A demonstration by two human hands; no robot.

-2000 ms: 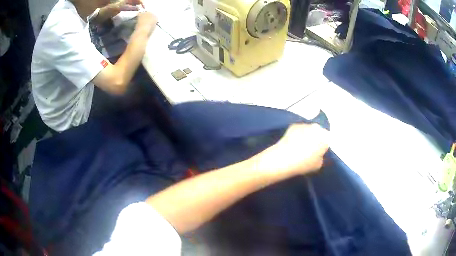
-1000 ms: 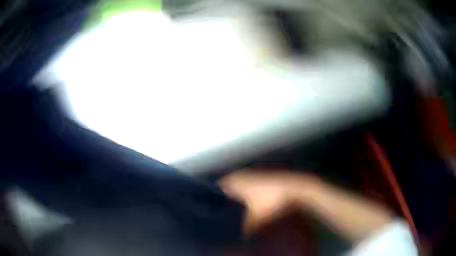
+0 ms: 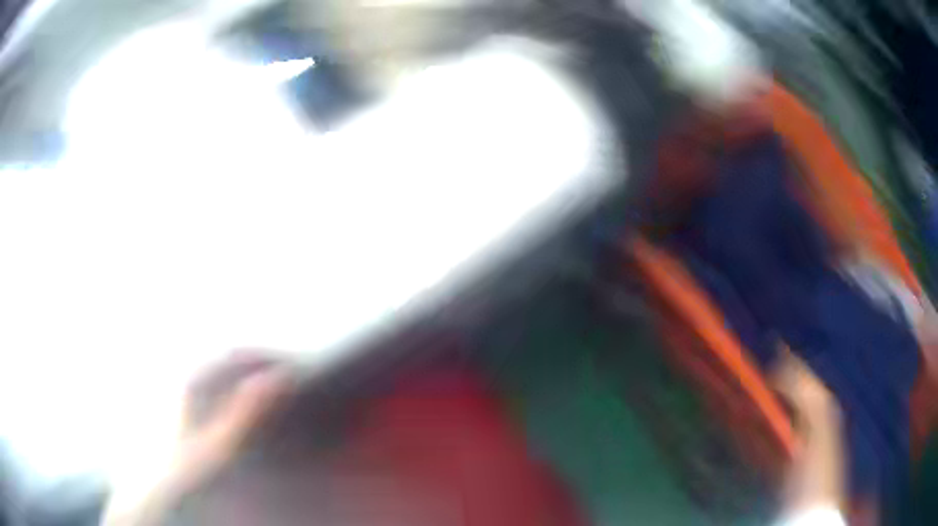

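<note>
The picture is strongly blurred. Navy cloth pieces (image 3: 761,226) lie heaped between orange-red edges at the right. My right hand (image 3: 807,396) reaches in from the lower right and is at the near part of this cloth; its fingers are too blurred to show a grip. My left hand (image 3: 237,401) is at the lower left, by the front edge of the white table (image 3: 463,185). It is smeared by blur and partly lost in glare, so its fingers and anything in them cannot be made out.
An orange-red bar (image 3: 710,318) runs along the near side of the cloth heap, and another orange edge (image 3: 843,175) runs along its far side. A red surface (image 3: 453,452) is below the table edge, with green floor (image 3: 586,390) beside it. A dark blue object (image 3: 334,92) is on the table.
The view has swung right, away from the large navy panel and yellow machine, to the table's rounded end and the cloth heap. My right hand is now at the heap; my left hand shows at lower left.
</note>
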